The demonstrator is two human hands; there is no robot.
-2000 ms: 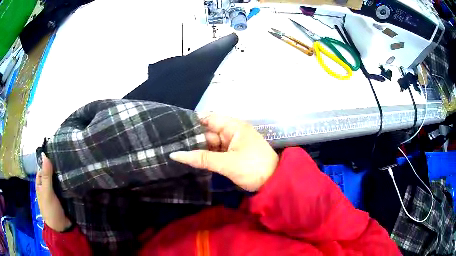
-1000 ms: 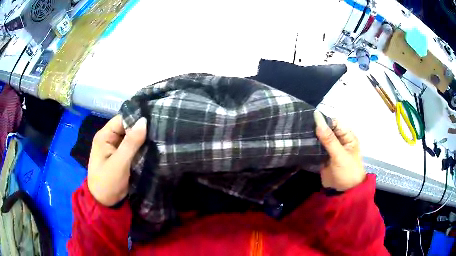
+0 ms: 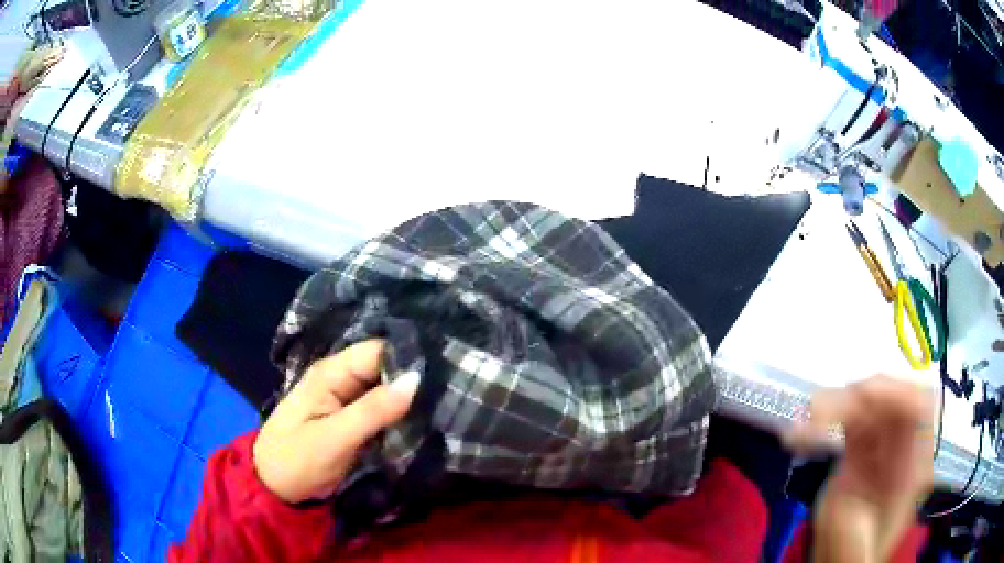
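The black-grey-white plaid fabric [image 3: 573, 363] lies bunched over the table's front edge and my lap. My left hand [image 3: 336, 418] pinches a dark folded edge of it between thumb and fingers. My right hand [image 3: 875, 451] is blurred, off the fabric to the right, near the table edge; its fingers are not clear enough to tell whether it holds anything. A black fabric panel [image 3: 716, 253] lies on the table behind the plaid, its tip towards the sewing machine's needle area.
The sewing machine [image 3: 859, 105] stands at upper right. Thread snips [image 3: 872, 261] and yellow-and-green-handled scissors [image 3: 912, 321] lie right on the white table [image 3: 473, 99]. Blue crates [image 3: 138, 374] and a green-grey bag [image 3: 39, 473] are at lower left. Black scraps lie at far right.
My right hand has let go of the plaid's right end and moved right. The plaid has gone from stretched between both hands to bunched. My left hand has moved inward. The view has shifted left.
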